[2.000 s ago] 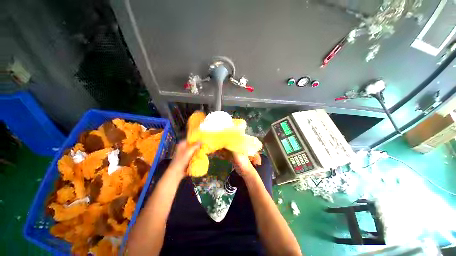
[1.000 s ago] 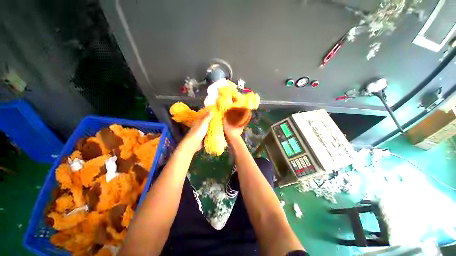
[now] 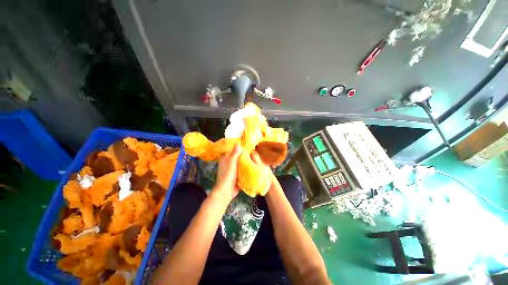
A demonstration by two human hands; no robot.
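Observation:
An orange plush toy [image 3: 253,172] with a brown patch and rounded, standing-out limbs is held over my lap. Its white lining [image 3: 236,123] is at the end facing the machine, around the lower end of the grey nozzle [image 3: 242,89]. My left hand [image 3: 229,170] grips the toy from the left and my right hand [image 3: 264,170] grips it from the right. My fingertips are partly hidden by the fur. The nozzle's tip is hidden by the toy.
A blue crate [image 3: 100,133] heaped with orange skins [image 3: 120,209] stands at my left. A weighing scale [image 3: 356,156] is at the right, with white fluff [image 3: 362,206] beside it. A dark stool [image 3: 404,250] stands lower right. The grey machine panel [image 3: 301,44] is ahead.
The toy and both hands went up to the nozzle base, then moved back down towards my lap, showing more of the nozzle. The toy has turned and looks fuller than one second ago.

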